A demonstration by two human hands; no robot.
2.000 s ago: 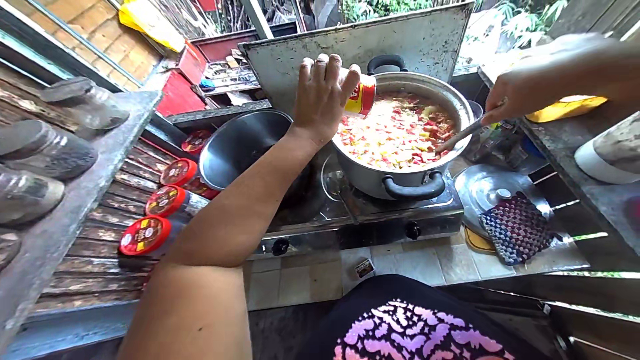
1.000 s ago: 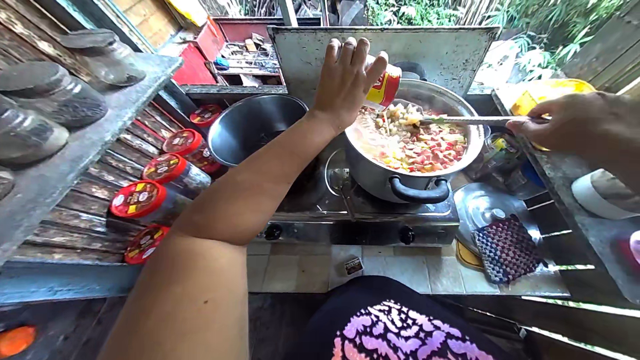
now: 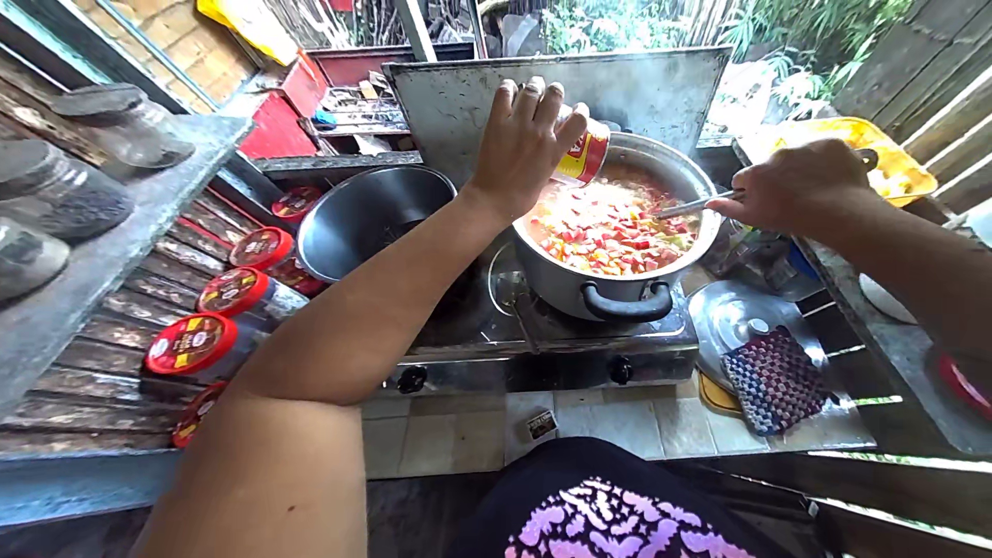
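Note:
My left hand (image 3: 527, 147) holds a red and yellow can (image 3: 583, 155), tilted over the left part of a large metal pot (image 3: 550, 280). In the pot lies a mix of red and pale diced food (image 3: 612, 232) with some liquid around it. My right hand (image 3: 806, 186) grips the handle of a metal spoon or ladle (image 3: 697, 204), whose far end is down in the food at the pot's right side. The pot stands on the right burner of a gas stove (image 3: 465, 373). Whether anything runs from the can is not clear.
A dark empty-looking pan (image 3: 349, 225) sits on the left burner. Several red-lidded jars (image 3: 192, 342) line the left side, below a shelf with glass jars (image 3: 139, 128). Right of the stove lie a metal lid (image 3: 721, 318) and a woven potholder (image 3: 775, 380). A yellow tray (image 3: 918, 174) stands beyond.
The spoon's handle was raised nearly level over the pot one second ago; its end is now lower in the food. My left hand still holds the can tilted.

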